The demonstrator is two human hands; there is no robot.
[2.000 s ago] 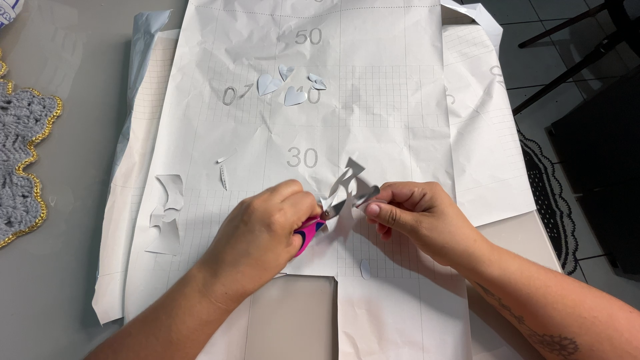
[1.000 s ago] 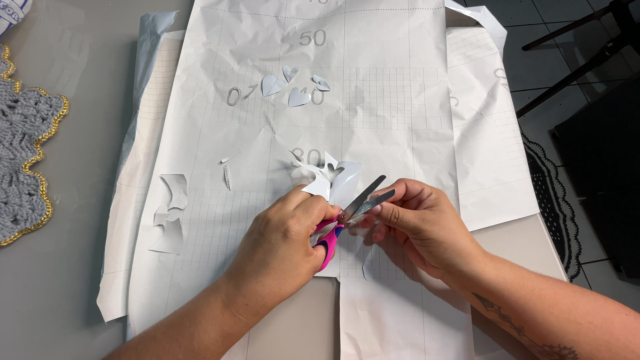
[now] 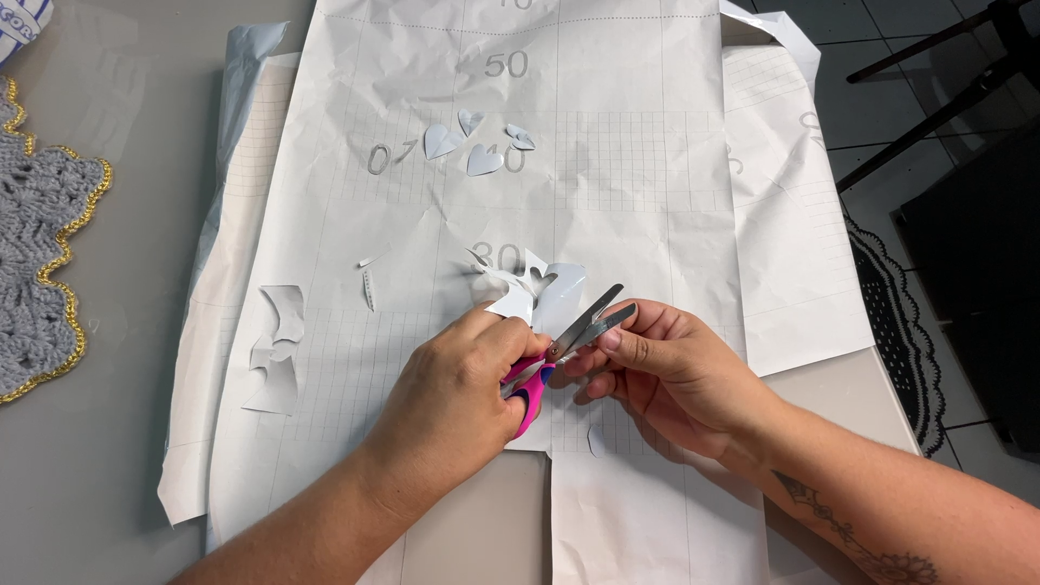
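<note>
My left hand [image 3: 459, 386] is closed on the pink and blue handles of a pair of scissors [image 3: 532, 386], whose blades are spread and point up and right. Cut white paper [image 3: 561, 296] with a heart-shaped gap stands just beyond its fingers, seemingly held there too. My right hand [image 3: 662, 366] has thumb and forefinger at the blade tips; whether something small is pinched there cannot be told. Several cut paper hearts [image 3: 485, 160] lie farther up on the large gridded paper sheet [image 3: 642, 244]. Curved paper offcuts [image 3: 280, 317] rest at the sheet's left, and a thin sliver [image 3: 368, 290] lies nearer the middle.
Beneath the creased paper is a grey table [image 3: 122, 487]. A grey crocheted piece with a gold edge [image 3: 41, 244] lies at the left, below a blue and white object [image 3: 20, 24]. Dark metal legs [image 3: 934, 106] and a black lace-edged item [image 3: 898, 333] show at the right over floor tiles.
The scissors' blades have swung from pointing at my right hand to pointing up and right. The cut paper, earlier between both hands, is now by my left hand's fingers.
</note>
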